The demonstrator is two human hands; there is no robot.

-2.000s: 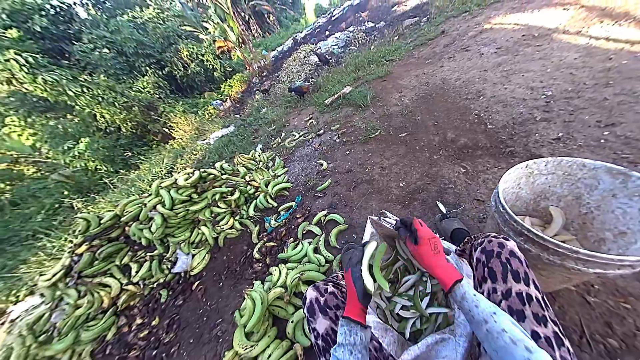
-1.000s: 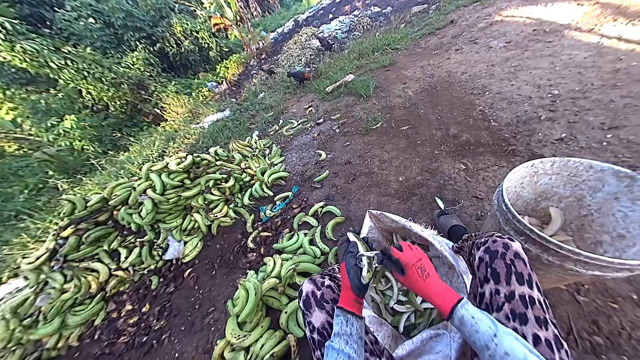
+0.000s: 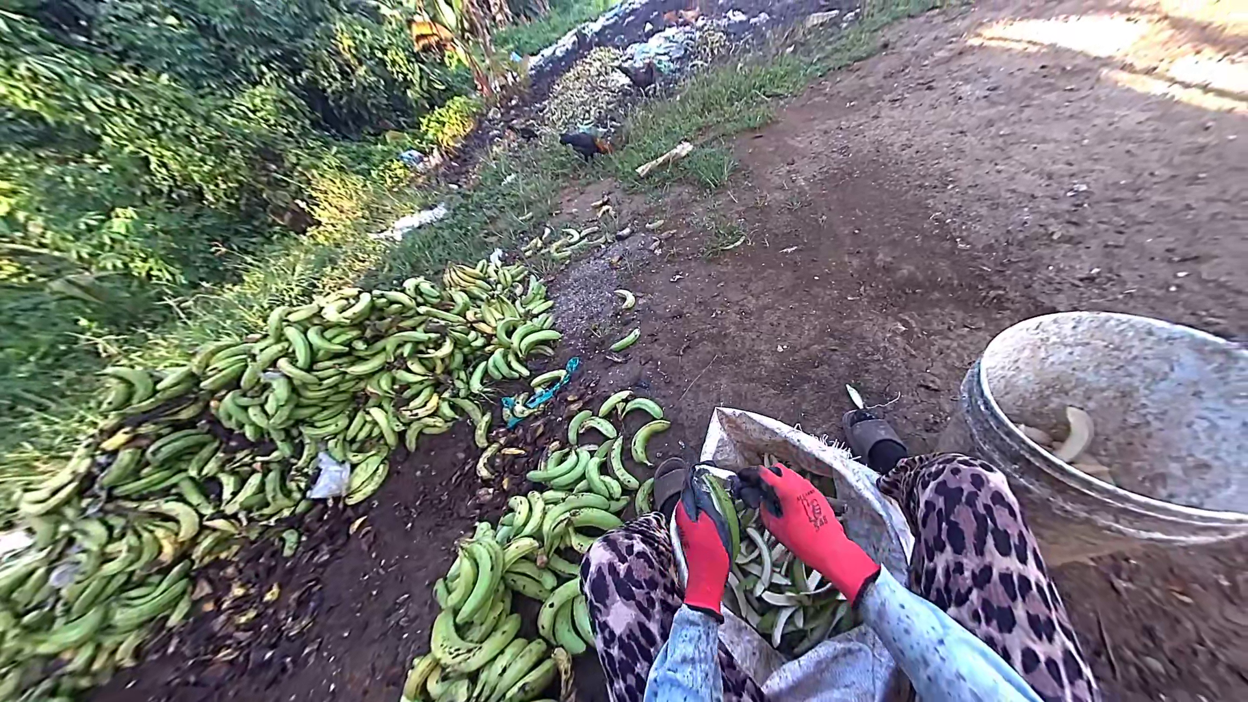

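Observation:
Both my hands wear red gloves with dark fingers and are held close together above an open white woven sack (image 3: 770, 429). My left hand (image 3: 704, 541) grips a partly peeled green banana or plantain (image 3: 723, 512). At the upper end of that fruit are the fingers of my right hand (image 3: 804, 522), curled; whether they hold a small tool cannot be made out. Strips of green and white peel (image 3: 780, 590) lie in the sack between my knees. To the right, a large whitish bucket (image 3: 985, 390) has pale peeled fruit (image 3: 1075, 435) inside.
A big heap of green bananas or plantains (image 3: 322, 390) spreads over the soil at left, and a nearer pile (image 3: 487, 604) lies beside my left leg. A blue-green strip (image 3: 541, 392) rests by the heap. Further off stand a dark chicken (image 3: 586, 143) and dense bushes (image 3: 195, 127).
Two seconds ago a green fruit was between my hands, and one second ago my hands were nearly touching. Now they are slightly apart around a partly peeled fruit.

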